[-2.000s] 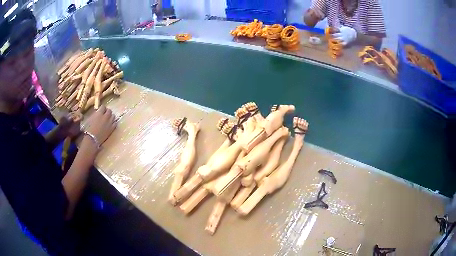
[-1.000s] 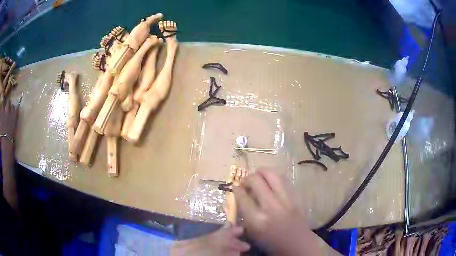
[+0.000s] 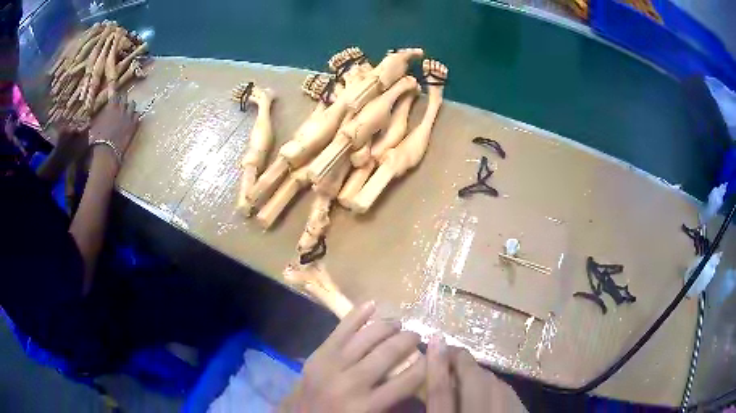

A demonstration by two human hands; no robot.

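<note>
A tan figure leg (image 3: 324, 289) slants from the bench edge down towards my hands. A dark strap (image 3: 313, 252) lies across what looks like its foot, close to the heap. My left hand (image 3: 359, 367) is closed over the leg's lower part. My right hand (image 3: 468, 383) is beside it, fingers closed around the peg end, which the fingers mostly hide. Several strapped legs (image 3: 355, 133) lie heaped on the bench. Loose dark straps lie at centre right (image 3: 479, 181) and further right (image 3: 605, 285).
A small white cap (image 3: 512, 247) and thin sticks (image 3: 526, 264) lie on a taped pad. A black cable (image 3: 646, 335) curves along the right. Another person's hand (image 3: 113, 125) is by a leg pile (image 3: 97, 68) at left. A green belt (image 3: 516, 73) runs behind; blue crates are at top right.
The view has swung left since a second ago. The held leg now points up and left towards the heap, instead of standing toes-up by the pad. Both hands are now at its lower end.
</note>
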